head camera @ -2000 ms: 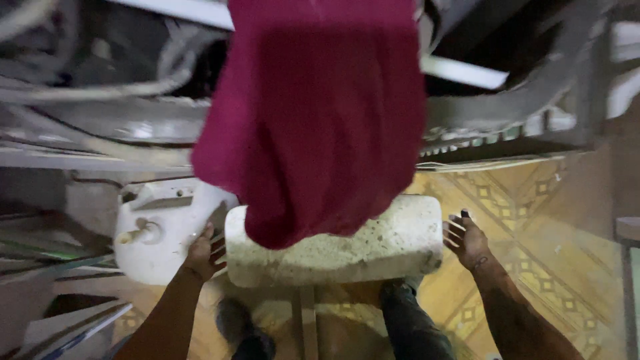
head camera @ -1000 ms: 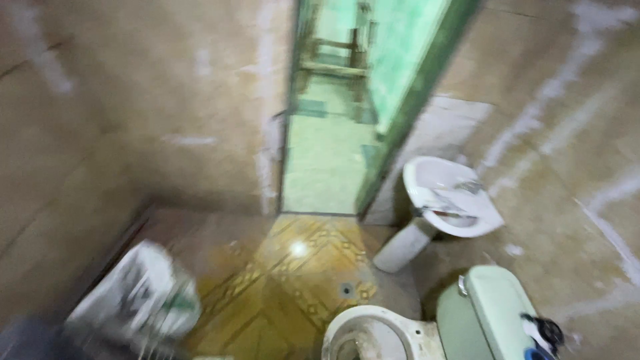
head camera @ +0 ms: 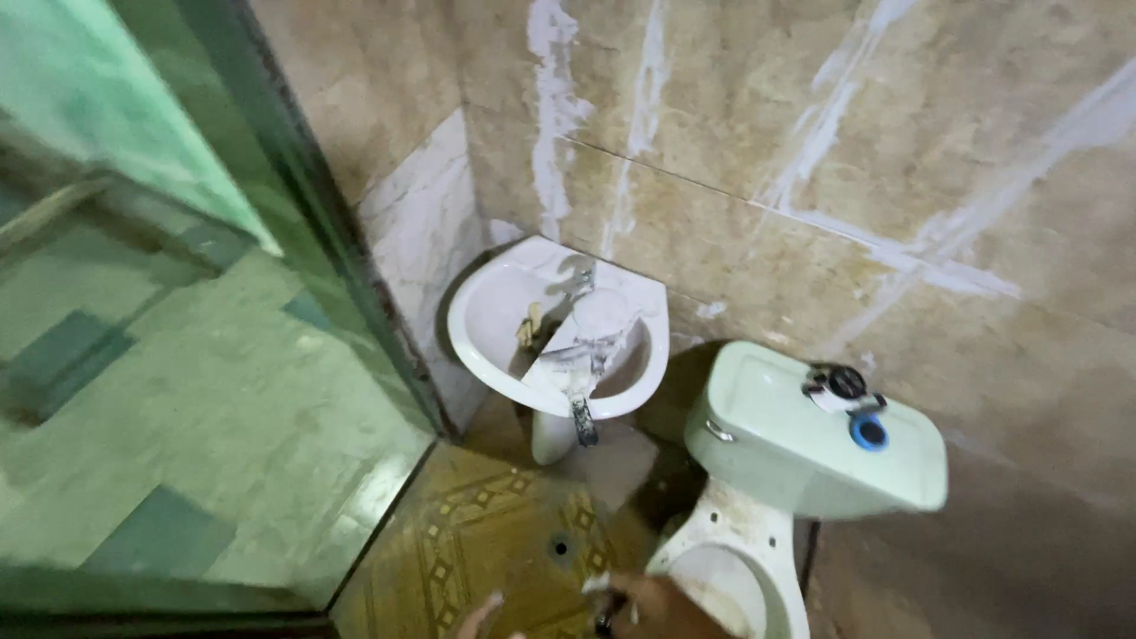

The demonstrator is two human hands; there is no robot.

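Observation:
Low in the head view, the fingertips of my left hand show at the bottom edge; the rest is cut off. My right hand is blurred beside the toilet bowl, with a small dark and pale thing by its fingers; whether it is held is unclear. Ahead, a white washbasin carries a flat white piece and a putty-smeared scraper whose dark handle points over the front rim. A yellowish object lies in the basin's left side.
A pale green toilet cistern bears a dark round object and a blue ring-shaped roll. The doorway frame stands at the left. A drain hole sits in the patterned floor. White filler streaks mark the wall.
The view has swung away from the maroon cloth and white container, then closer to the washbasin and cistern. Both hands, unseen one second ago, now show at the bottom edge.

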